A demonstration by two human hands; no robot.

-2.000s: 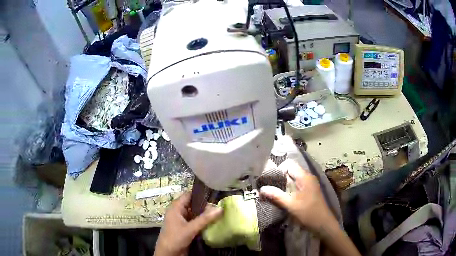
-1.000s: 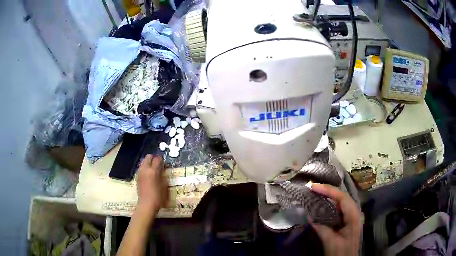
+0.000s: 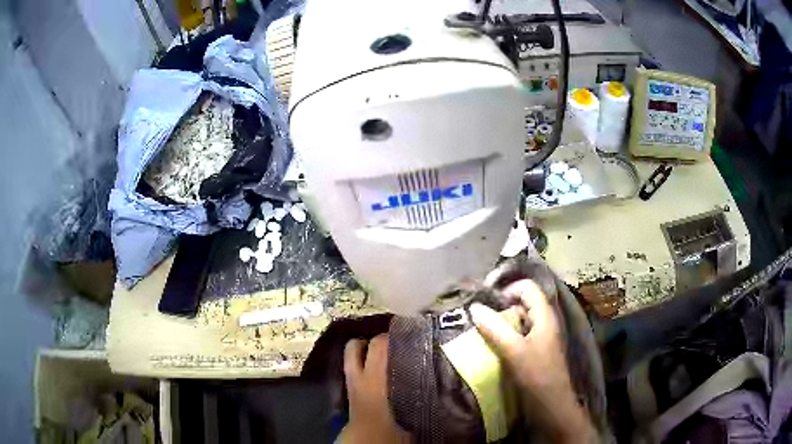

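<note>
A dark brown garment part (image 3: 419,381) with ribbed cloth lies under the head of the white JUKI sewing machine (image 3: 417,173). A yellow-green panel (image 3: 476,368) runs down over it. The small metal work clamp (image 3: 452,318) sits at the top of the cloth. My right hand (image 3: 525,338) grips the cloth just right of the clamp, fingers bunched on its edge. My left hand (image 3: 369,381) is at the left edge of the brown cloth, its fingers partly behind or beside it; whether it grips is hard to see. The needle area is hidden by the machine head.
Loose white pieces (image 3: 265,234), a black phone (image 3: 184,276) and a blue bag of white pieces (image 3: 130,186) are at left. A parts tray (image 3: 599,184), thread cones (image 3: 613,117), control panel (image 3: 671,115) and snips (image 3: 656,180) are at right. Garments (image 3: 738,381) heap lower right.
My left hand has moved from beside the phone to the cloth. My right hand has moved up towards the clamp. The yellow-green panel, out of sight one second ago, shows again, narrower than at first.
</note>
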